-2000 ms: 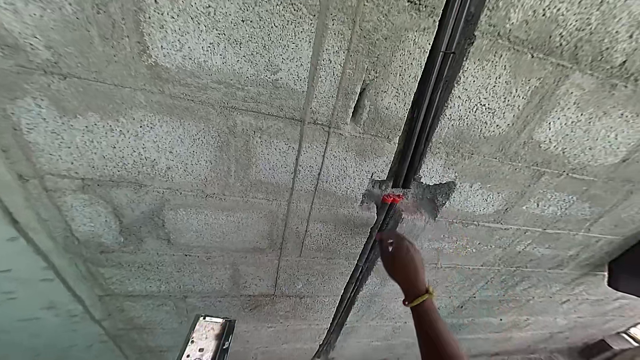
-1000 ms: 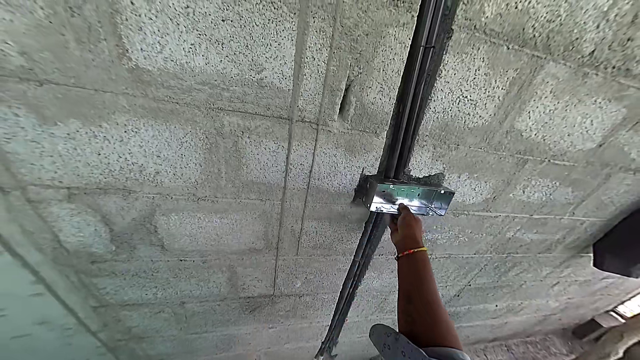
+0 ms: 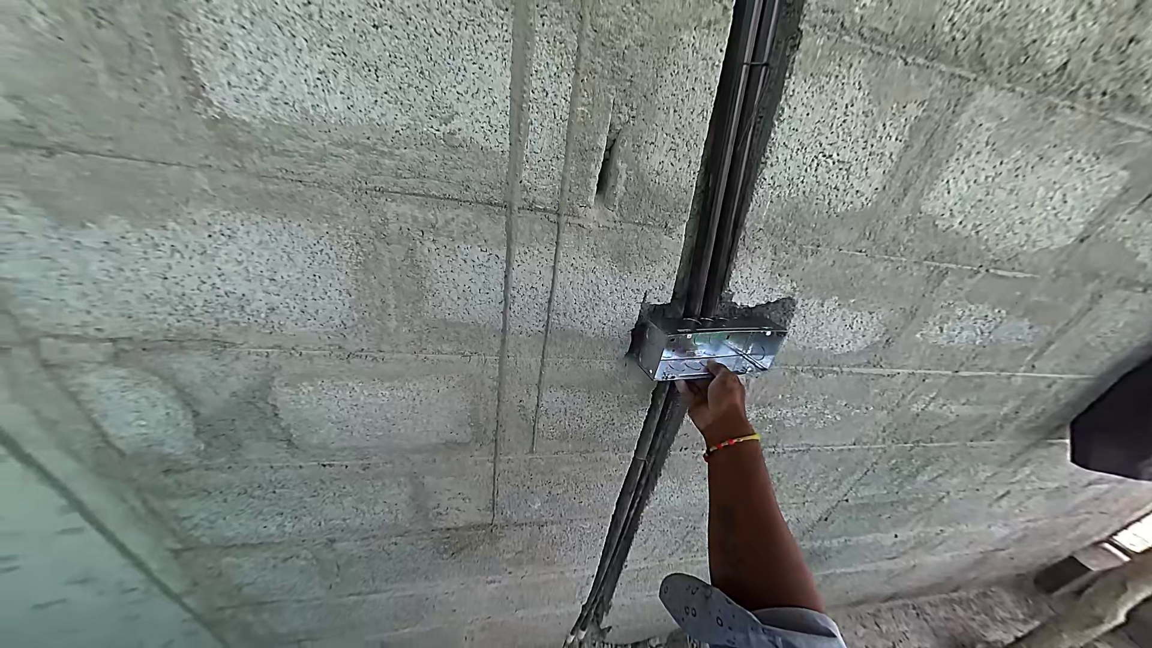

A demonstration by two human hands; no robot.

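Observation:
With its thumb inside the lower edge and its fingers underneath, my right hand (image 3: 717,400) holds a rectangular galvanised metal electrical box (image 3: 677,358). The box lies crosswise at a rough recess (image 3: 765,310) cut in the block wall, its open face outward. Dark conduits (image 3: 727,162) run down a chase to the top of the box, and more dark conduits (image 3: 634,477) continue below it. Whether the conduits enter the box cannot be told. A yellow and red bracelet is on my right wrist. My left hand is out of view.
The concrete block wall (image 3: 378,414) has narrow vertical grooves and a small slot (image 3: 608,166) left of the chase. A dark object (image 3: 1113,427) juts in at the right edge. Rough ground and a pole-like piece (image 3: 1089,607) are at the lower right.
The metal box, at the bottom left two seconds ago, is at the recess in my right hand. Red marking seen there earlier is hidden. Since one second ago, hand and box have hardly moved.

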